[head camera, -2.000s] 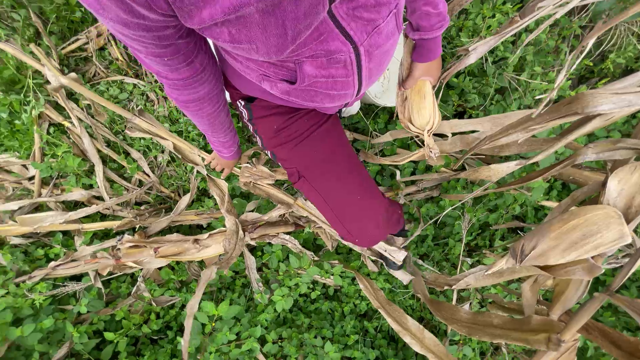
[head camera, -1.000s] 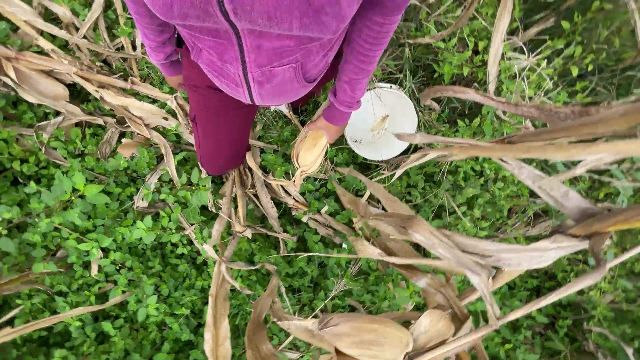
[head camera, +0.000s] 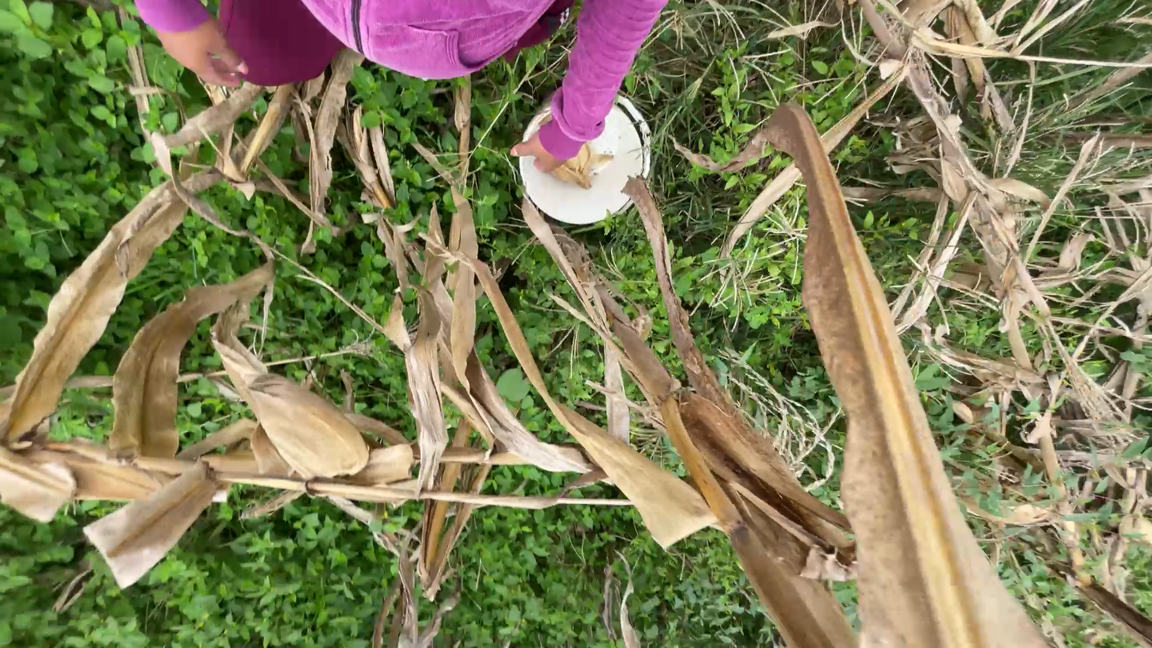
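The view is upside down, with my body at the top edge. My left hand (head camera: 542, 155) is at the rim of a white round bucket (head camera: 621, 184), right of my torso in the view. Beside and partly under that hand and sleeve lies a dry, husk-covered corn ear (head camera: 580, 168) in the bucket; whether the fingers still touch it I cannot tell. My right hand (head camera: 205, 54) hangs at upper left near my maroon trousers, fingers loosely curled and apart, with no object seen in it. Below, a husk-covered ear (head camera: 301, 432) is attached to a dry corn stalk (head camera: 387, 490).
Long dry corn leaves (head camera: 864, 360) rise close to the camera at the right. A stalk with leaves (head camera: 675, 405) leans across the middle below the bucket. Green low plants (head camera: 297, 576) cover the ground, and a tangle of dry stalks (head camera: 999, 216) lies at the far right.
My left hand has moved to the bucket; one second ago it held a husk-covered corn ear beside it. The view has shifted, bringing more dry stalks into sight.
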